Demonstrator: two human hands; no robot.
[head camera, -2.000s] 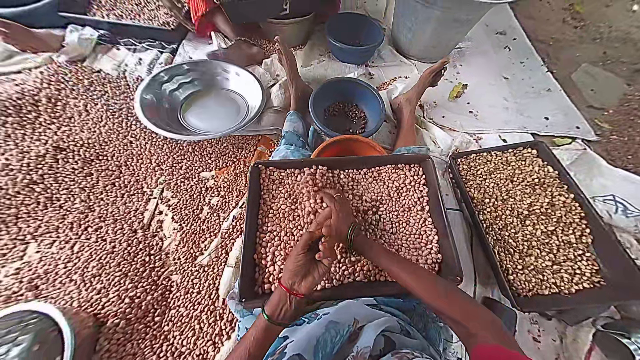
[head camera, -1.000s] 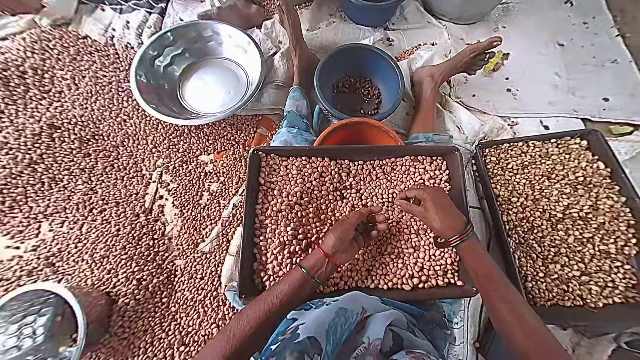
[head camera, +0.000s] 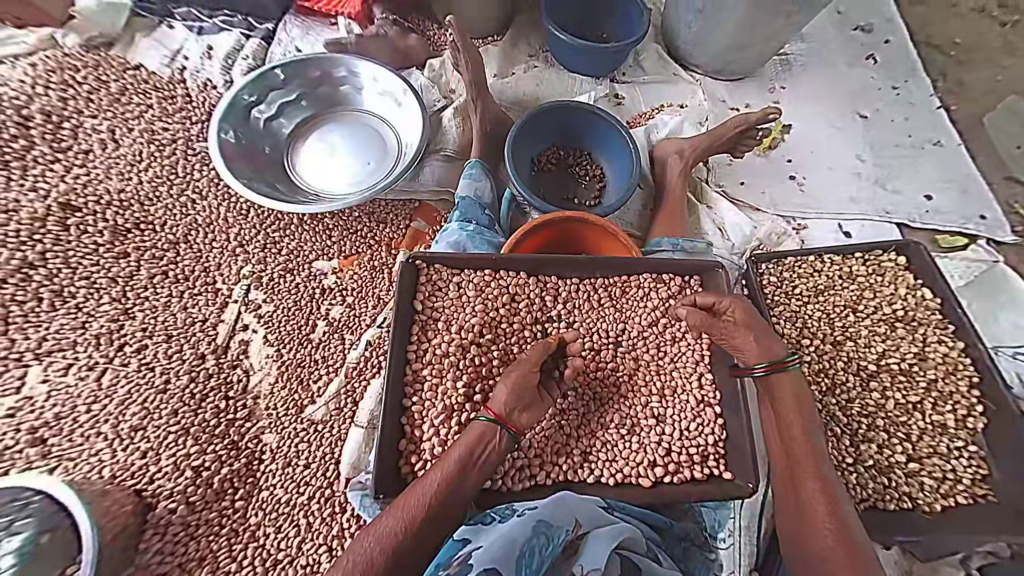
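Observation:
A dark rectangular tray (head camera: 740, 384) full of pinkish-brown nuts or seeds (head camera: 640, 416) lies across my lap. Above its middle, my left hand (head camera: 534, 380) is cupped, palm partly up, around a few small dark bits. My right hand (head camera: 724, 320) is over the tray's upper right part, thumb and forefinger together; whether anything tiny is pinched there cannot be made out. Just beyond the tray stands an orange bowl (head camera: 572, 232), and behind that a blue plastic tub (head camera: 520, 148) with some dark pieces in it.
A second tray (head camera: 956, 320) of paler, yellowish pieces lies at right. Loose nuts or seeds (head camera: 144, 280) cover the ground at left, with a shiny metal basin (head camera: 240, 152) and a metal container (head camera: 88, 520). Another blue tub (head camera: 596, 56) and a grey container (head camera: 728, 36) stand farther back.
Two seconds ago my hands were together over the tray; now they are apart, and my right hand has moved right and away from my body, near the tray's right rim.

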